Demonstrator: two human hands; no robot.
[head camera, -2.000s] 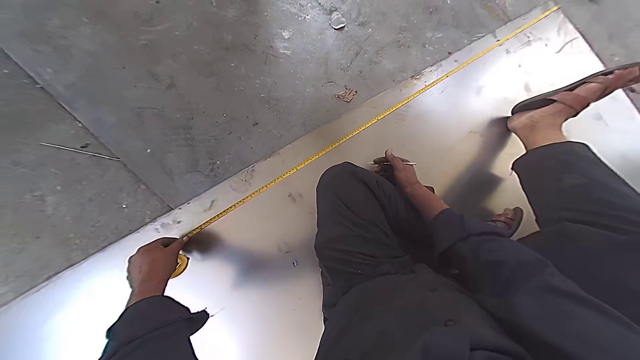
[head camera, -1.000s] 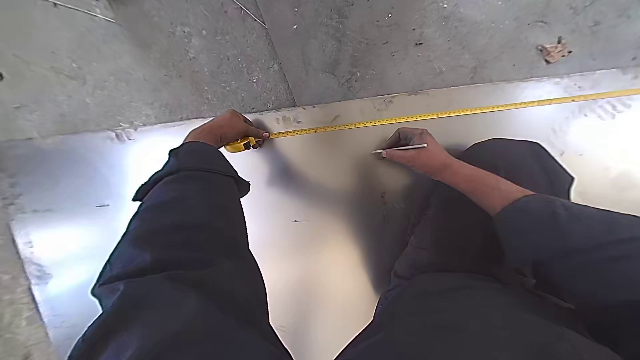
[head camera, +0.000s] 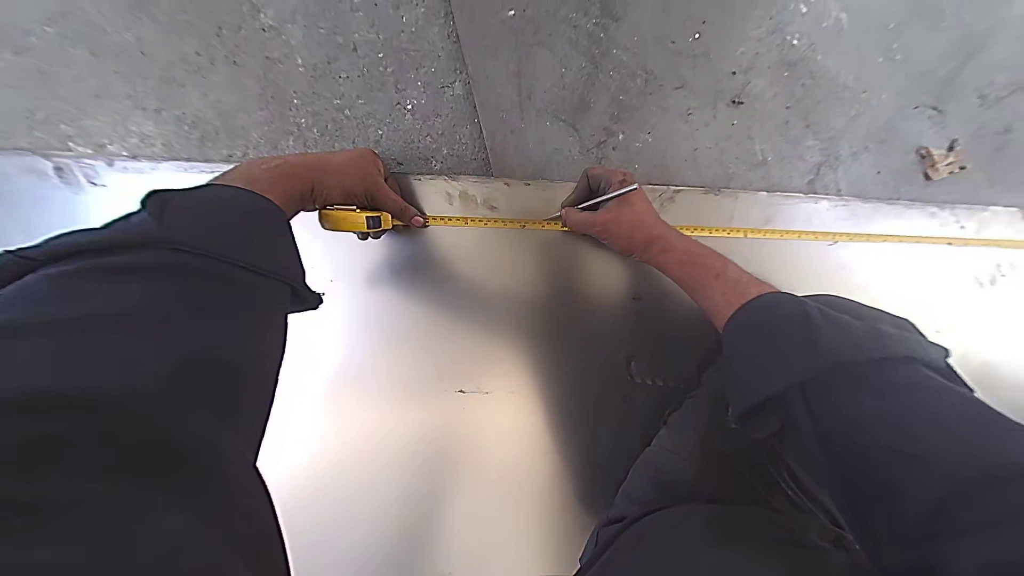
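Note:
My left hand (head camera: 356, 188) holds a yellow tape measure (head camera: 346, 219) by its case, the thumb pressing on the blade near its mouth. The yellow blade (head camera: 800, 234) runs out to the right along the far edge of a shiny metal sheet (head camera: 480, 344) and leaves the view. My right hand (head camera: 612, 212) grips a thin, pen-like marking tool (head camera: 610, 197) with a pale shaft. Its tip is at the upper edge of the blade, to the right of my left hand. Some fingers of both hands are hidden.
Grey concrete floor (head camera: 360, 80) with a joint line lies beyond the sheet. A small brown scrap (head camera: 942, 159) sits on the floor at the upper right. My dark-clothed knee (head camera: 680, 496) is on the near right side, over the sheet.
The view has shifted strongly and come closer. My right hand, by my knee two seconds ago, has moved to the tape with the marking tool. My left hand still holds the tape measure.

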